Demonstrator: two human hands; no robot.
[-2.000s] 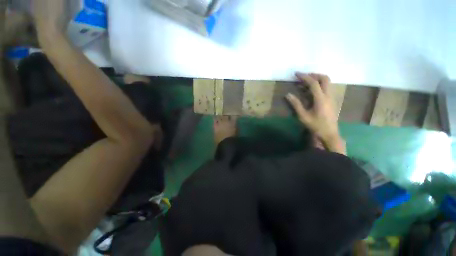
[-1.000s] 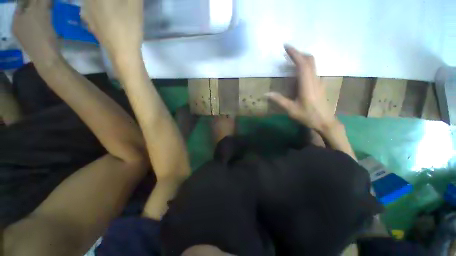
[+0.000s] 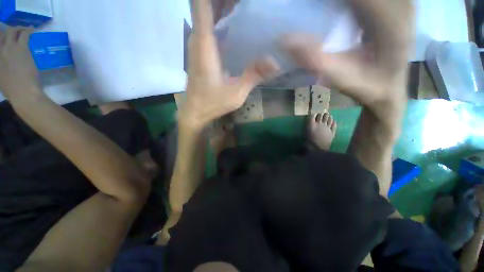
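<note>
A frosted, see-through tub (image 3: 265,29) is at the top centre, blurred and cut off by the top edge. My left hand (image 3: 209,87) is at its left side, with the fingers pointing up and the thumb across its near side. My right hand (image 3: 366,71) is at its right side, strongly blurred, with the thumb towards the middle. The tub seems held between both hands over the table's near edge. The fingertips' contact with it is blurred.
White sheet (image 3: 124,53) covers the pallet table. A person's arm (image 3: 79,138) reaches to blue boxes (image 3: 51,50) at the left. A clear tank (image 3: 459,69) stands at the right table edge. A blue box (image 3: 403,175) lies on the green floor.
My left hand has come right from the table's left part, and the tub now shows between my hands. My right hand has moved up and right from the table edge. The view has shifted.
</note>
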